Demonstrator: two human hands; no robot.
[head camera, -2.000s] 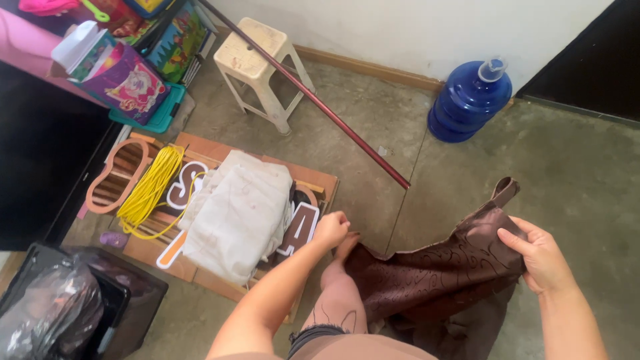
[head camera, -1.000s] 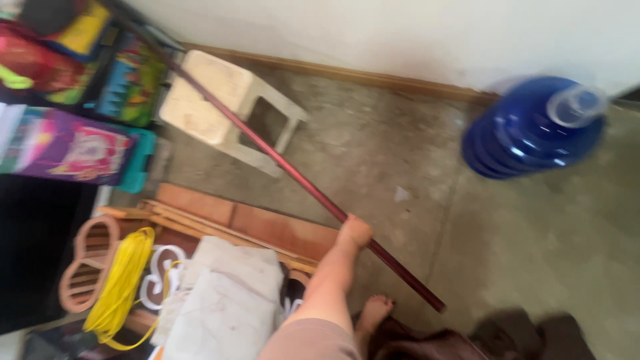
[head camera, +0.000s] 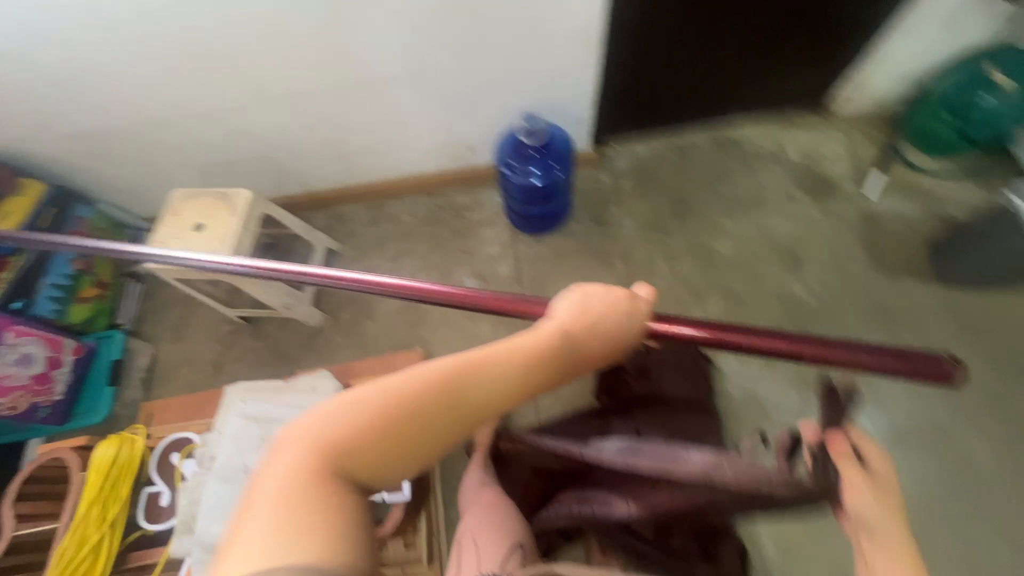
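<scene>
A long dark red metallic pole (head camera: 448, 296) slants across the view, and my left hand (head camera: 600, 326) is closed around it right of the middle. Its right end stands out over the floor, above my right hand. Lower right, my right hand (head camera: 856, 472) grips the gathered edge of a dark brown curtain-like cloth (head camera: 640, 480). The cloth hangs in folds from that hand toward my leg and is partly blurred. A small strip of the cloth sticks up above my right fingers.
A white plastic stool (head camera: 208, 224) stands behind the pole. By the wall is a blue water jug (head camera: 536, 176). A yellow cord bundle (head camera: 100, 500), a pale folded cloth (head camera: 240, 448) and cut-out letters lie at lower left. A green rounded object (head camera: 968, 100) is at upper right.
My left hand was off the pole two seconds ago and is now shut around it. The pole has swung from a steep slant to nearly level. The view has turned right.
</scene>
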